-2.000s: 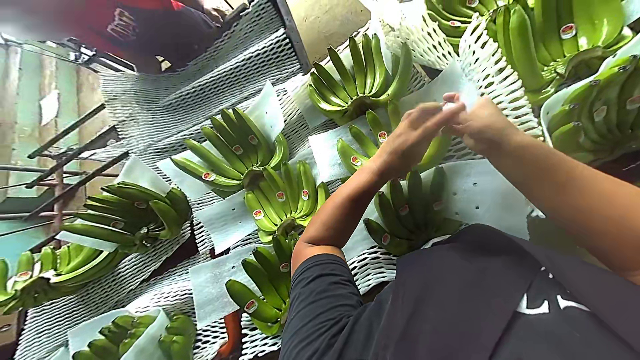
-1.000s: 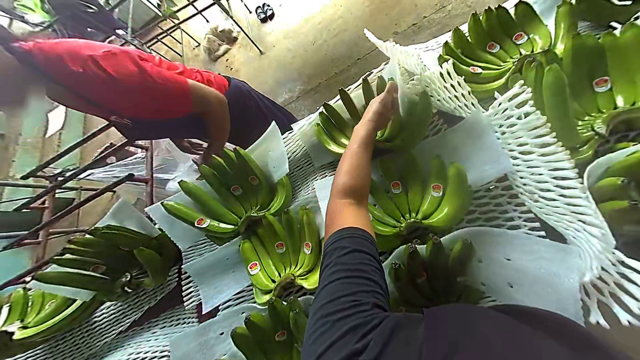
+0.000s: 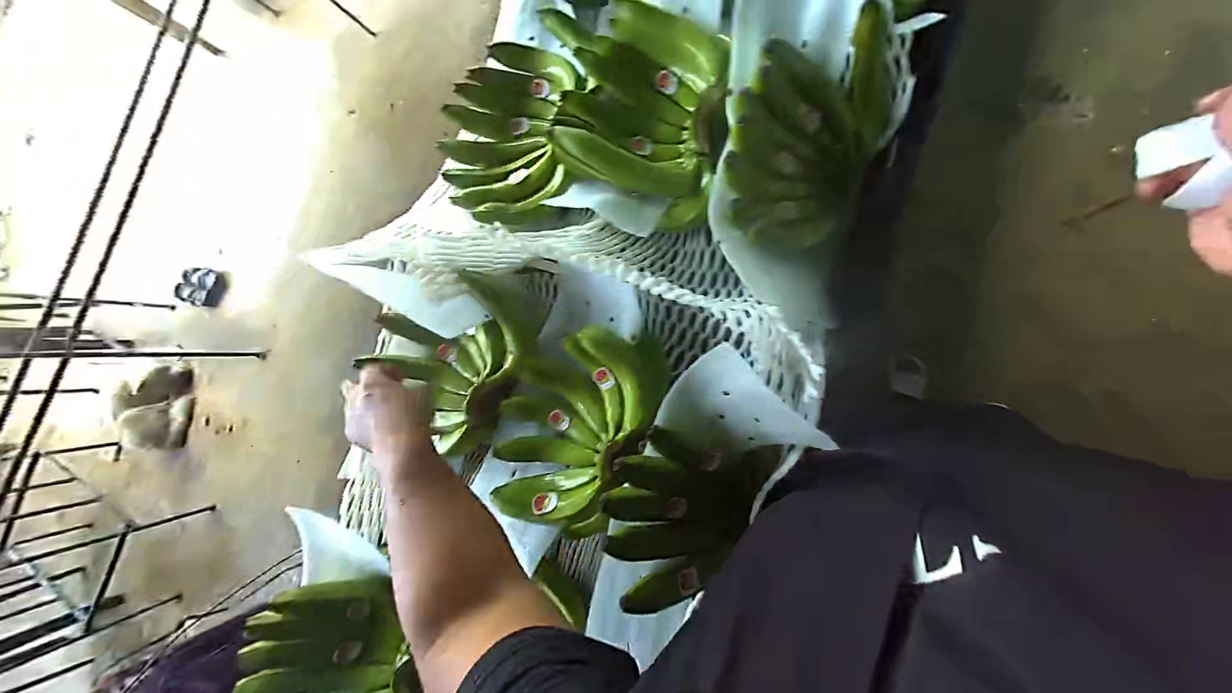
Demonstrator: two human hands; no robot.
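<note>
My left hand [image 3: 385, 409] is at the fingertip ends of a green banana hand [image 3: 476, 375] near the far edge of the white foam netting [image 3: 674, 308]. Its fingers are curled and blurred, so what they grip is unclear. My right hand [image 3: 1215, 226], cut off by the right edge, holds a folded white strip [image 3: 1179, 149]. Beside the first cluster lies another green banana hand [image 3: 577, 433] with small round stickers. A darker, shaded banana hand [image 3: 683, 510] is close to my torso. White sheets [image 3: 736, 399] stand between the clusters.
More banana hands [image 3: 635, 106] lie at the top, one [image 3: 794, 144] near the netting's right side. Another cluster [image 3: 322, 635] is at the lower left. Dark metal bars [image 3: 106, 539] and ropes [image 3: 115, 221] are on the left. Footwear [image 3: 200, 287] lies on the concrete floor.
The view has swung strongly. The co-worker in red, seen earlier, is out of view. My hands were together two seconds ago and are now far apart; my right hand has come back into view.
</note>
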